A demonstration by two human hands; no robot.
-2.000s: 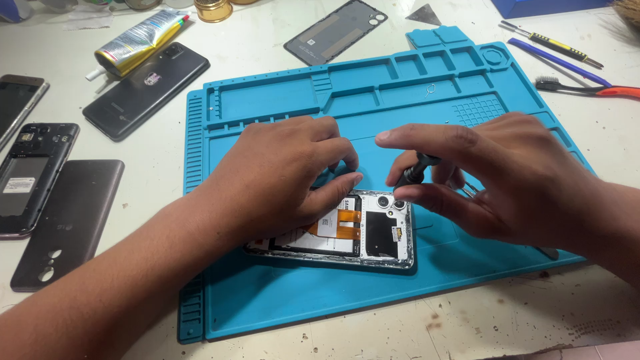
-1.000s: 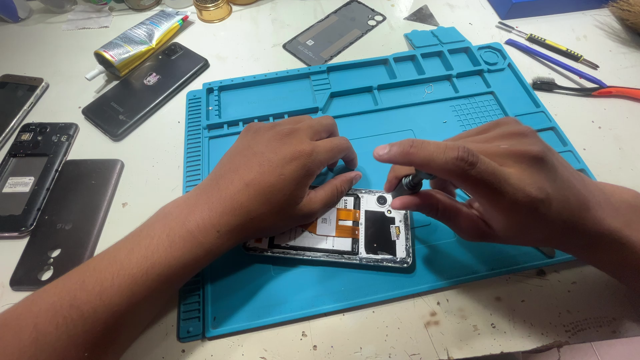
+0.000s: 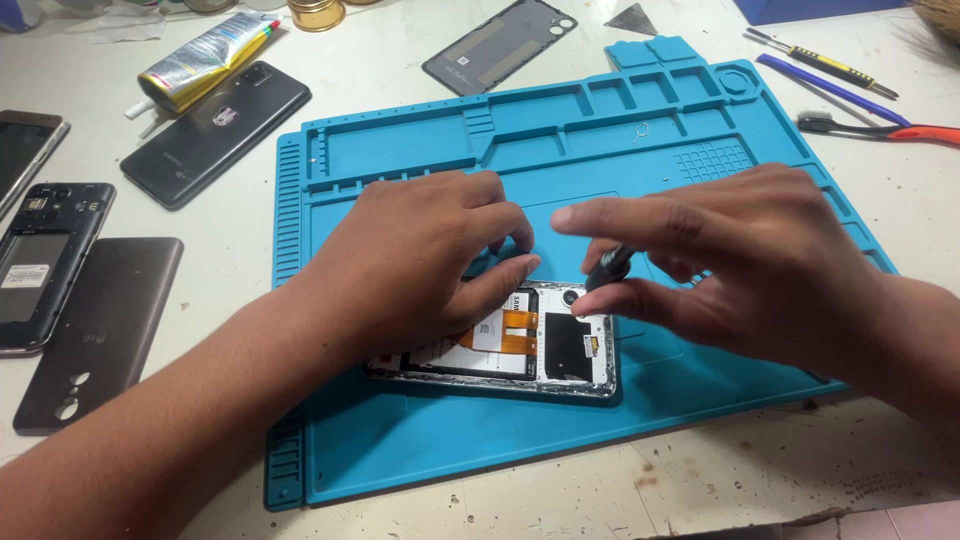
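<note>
An opened smartphone point(image 3: 577, 349) lies back side up on a blue silicone repair mat point(image 3: 450, 457), its battery, orange flex cables point(image 3: 517, 333) and a camera lens exposed. My left hand point(image 3: 427, 247) rests over the phone's left part, with thumb and fingers at its far edge; what they touch there is partly hidden. My right hand point(image 3: 720, 255) holds a dark-handled tool, apparently a small screwdriver point(image 3: 609, 268), between thumb and fingers above the phone's camera corner, index finger stretched out. The tool's tip is hidden from view.
A SIM ejector pin point(image 3: 640, 133) lies in a mat tray. Behind is a grey phone back cover point(image 3: 501, 45). At left are a black Samsung phone point(image 3: 217, 135), a glue tube point(image 3: 206, 64) and other phone parts. A black-bristled brush point(image 3: 847, 127) and pry tools lie at right.
The dark tool in my right hand has changed its tilt slightly over the phone's camera corner. My left hand and the phone have stayed in place.
</note>
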